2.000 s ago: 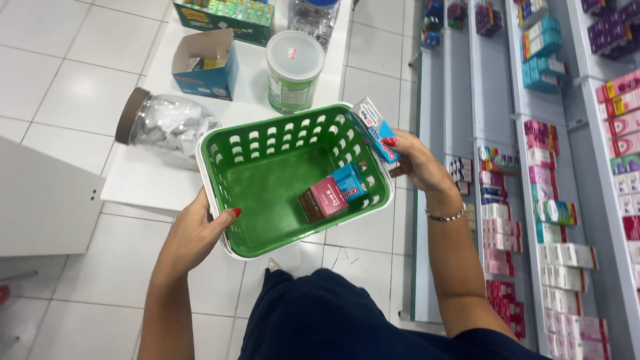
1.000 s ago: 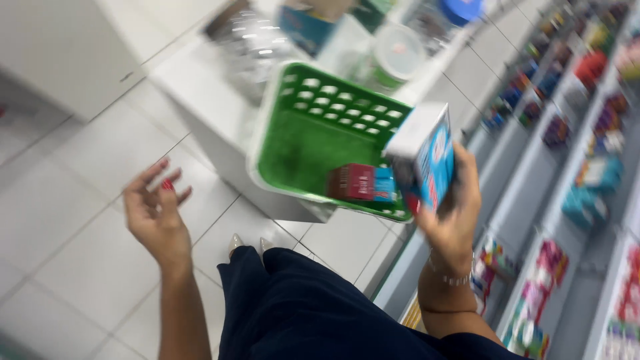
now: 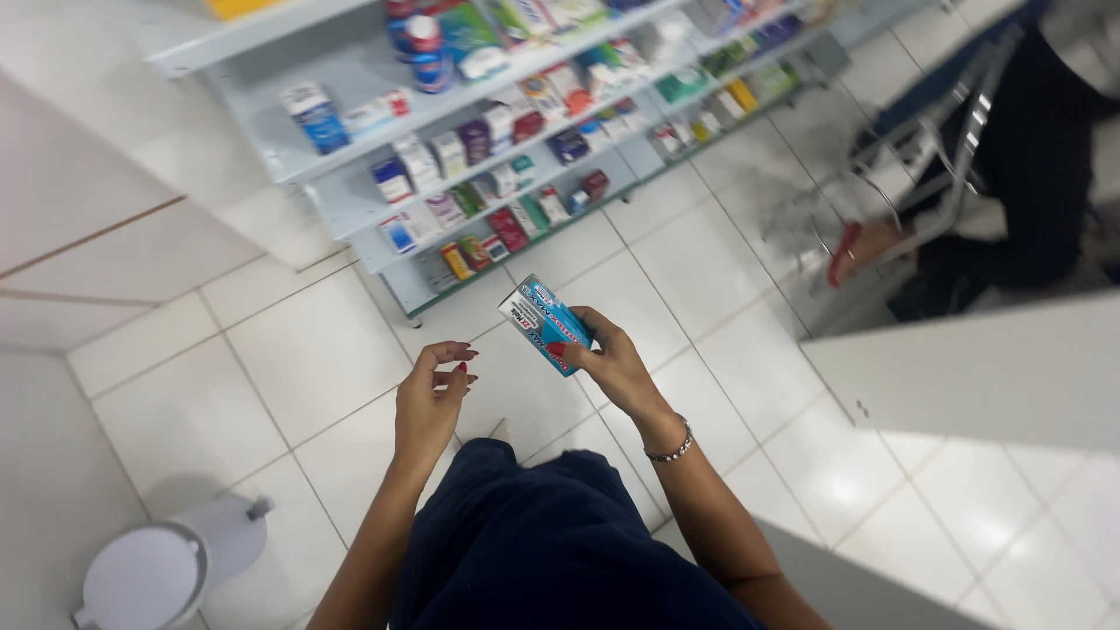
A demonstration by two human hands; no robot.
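Observation:
A small blue and white medicine carton [image 3: 544, 322] is held in my right hand [image 3: 612, 360], its printed faces turned up toward the camera and my thumb across its lower end. My left hand [image 3: 435, 398] is a short way left of the carton, fingers loosely curled with gaps between them, holding nothing. Both hands are over the tiled floor, in front of my dark blue clothing. A bracelet is on my right wrist.
Ahead stands a tiered shelf unit [image 3: 367, 223] with rows of boxed products. A white pedal bin [image 3: 144, 577] is at lower left. At right are a white desk panel [image 3: 980, 376] and a person [image 3: 1006, 175] seated on a metal-framed chair.
The view has swung from the counter and green basket to another shelf. The carton, earlier held over the basket, is still in my right hand. My left hand has let go of the basket.

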